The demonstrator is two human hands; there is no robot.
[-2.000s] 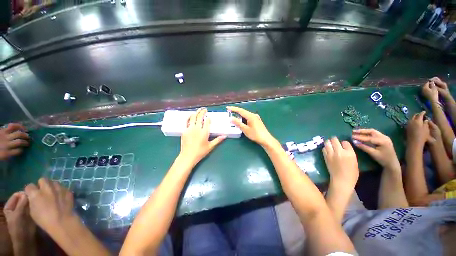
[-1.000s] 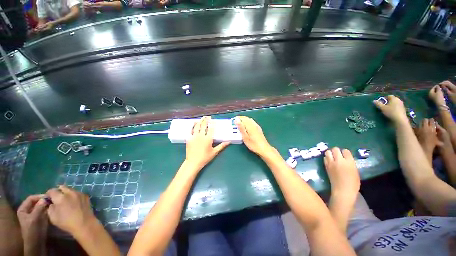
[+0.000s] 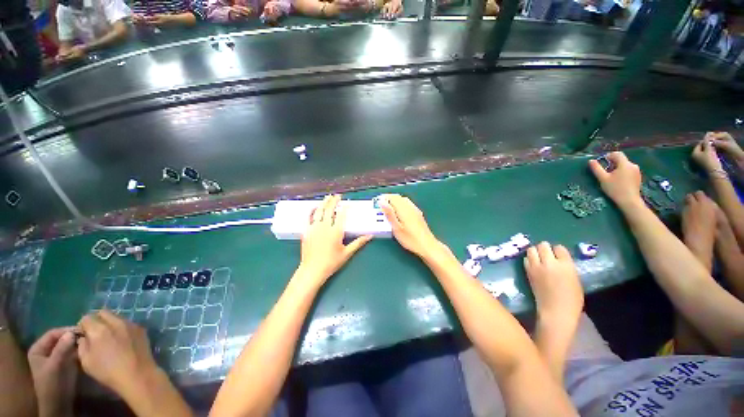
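A white power strip (image 3: 356,218) lies flat on the green bench in front of me, with openings near its right end. Its white cord (image 3: 188,228) runs left from it, then rises at the left. My left hand (image 3: 326,236) rests on the middle of the strip with fingers on top and thumb to the right. My right hand (image 3: 408,224) is at the strip's right end, its fingertips against a small bluish-white unit (image 3: 381,202) there. The fingers partly hide the unit.
Left are a clear grid sheet (image 3: 192,326) with black square parts (image 3: 168,281) and loose frames (image 3: 103,249). Right are white units (image 3: 498,249), greenish parts (image 3: 581,200) and a neighbour's hands. Another neighbour's hands (image 3: 106,346) are lower left. The dark belt (image 3: 326,122) holds small pieces.
The whole view has shifted, showing people across the belt. My right fingers have closed in at the strip's right end. The right neighbour's hand has reached over near the greenish parts.
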